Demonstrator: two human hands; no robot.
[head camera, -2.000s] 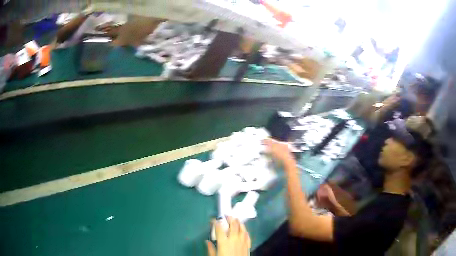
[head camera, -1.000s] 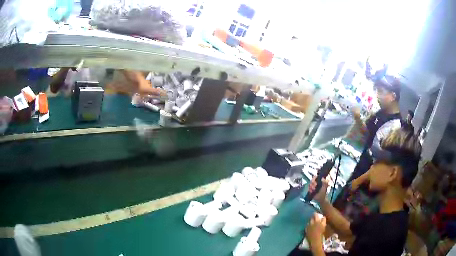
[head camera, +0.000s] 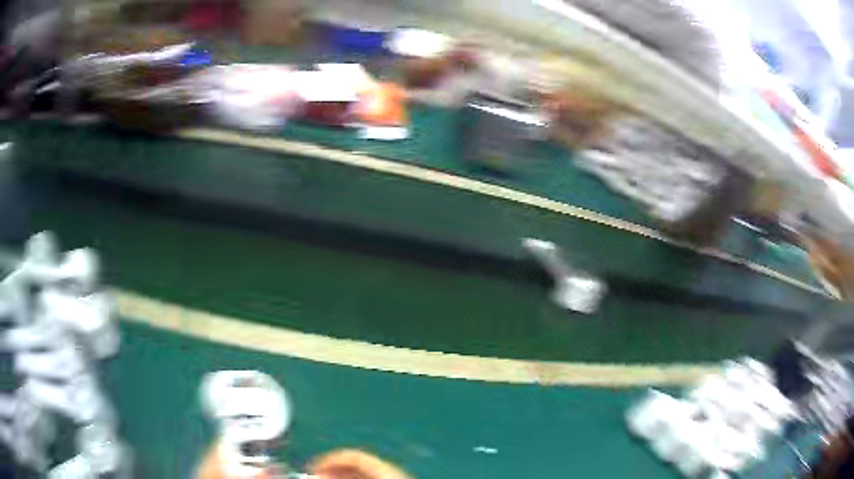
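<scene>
A white handheld fan body (head camera: 248, 407) is upright at the bottom, left of centre, its round head up, with a ring-like detail on its face. My left hand (head camera: 219, 463) is at its lower part and holds it, mostly cut off by the bottom edge. My right hand (head camera: 358, 465) is just right of the fan, blurred and cut off by the bottom edge. Its fingertips are close to the fan's neck. Whether they grip anything is hidden. The lower handle is out of the picture.
White fan bodies are piled at the left (head camera: 61, 365) and right (head camera: 716, 416). A pale edge strip (head camera: 412, 360) separates the green bench from the conveyor (head camera: 375, 299), which carries a single fan (head camera: 578, 292). Beyond are a dark box-shaped device (head camera: 506, 131) and orange and white packets (head camera: 382, 108).
The view has swung left, and the right pile now sits near the right edge. Both my hands and a fan body have come into view at the bottom; the left pile now shows.
</scene>
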